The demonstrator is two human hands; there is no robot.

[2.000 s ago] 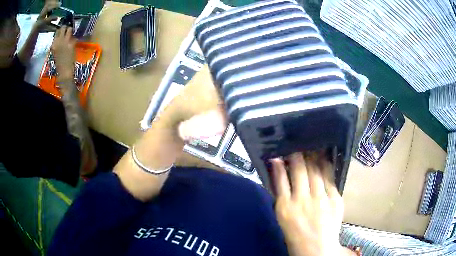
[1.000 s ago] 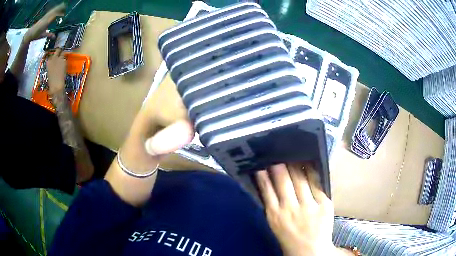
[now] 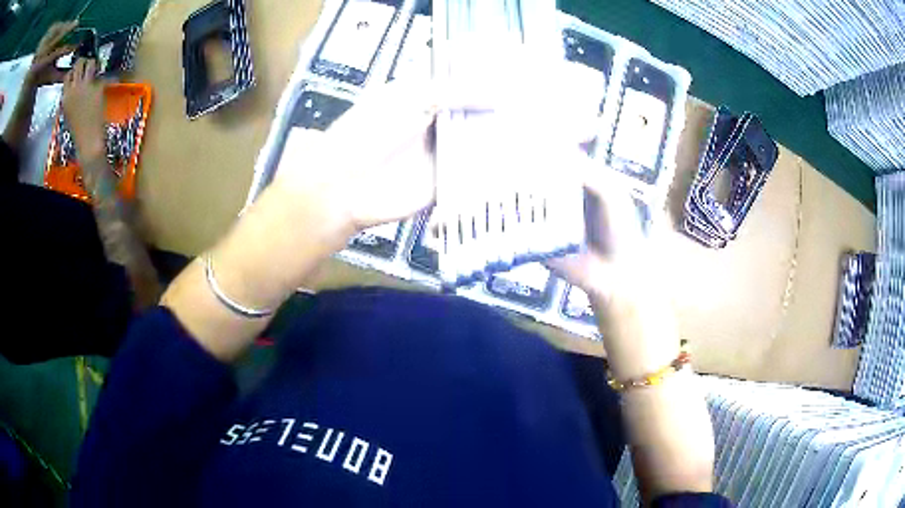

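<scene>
A batch of phone middle frames [image 3: 501, 213] stands edge-on between my two hands above the tray, its upper part washed out by glare. My left hand [image 3: 372, 164] holds its left side. My right hand [image 3: 615, 243] is at its right side, fingers partly lost in the glare. The white blister tray [image 3: 266, 164] lies below on the cardboard, with dark frames around white centres in its visible pockets. The batch and my hands hide the tray's middle.
A loose frame pile [image 3: 731, 179] lies right of the tray, and another frame stack [image 3: 218, 60] lies left. An upright row of frames [image 3: 854, 298] is far right. Stacked trays [image 3: 774, 437] stand at right. A neighbouring worker's arm [image 3: 99, 149] reaches over an orange parts tray [image 3: 124, 139].
The fanned batch has been turned from a slanted spread to edge-on between my hands. My right hand has moved up from its lower face to its right side. More of the tray shows.
</scene>
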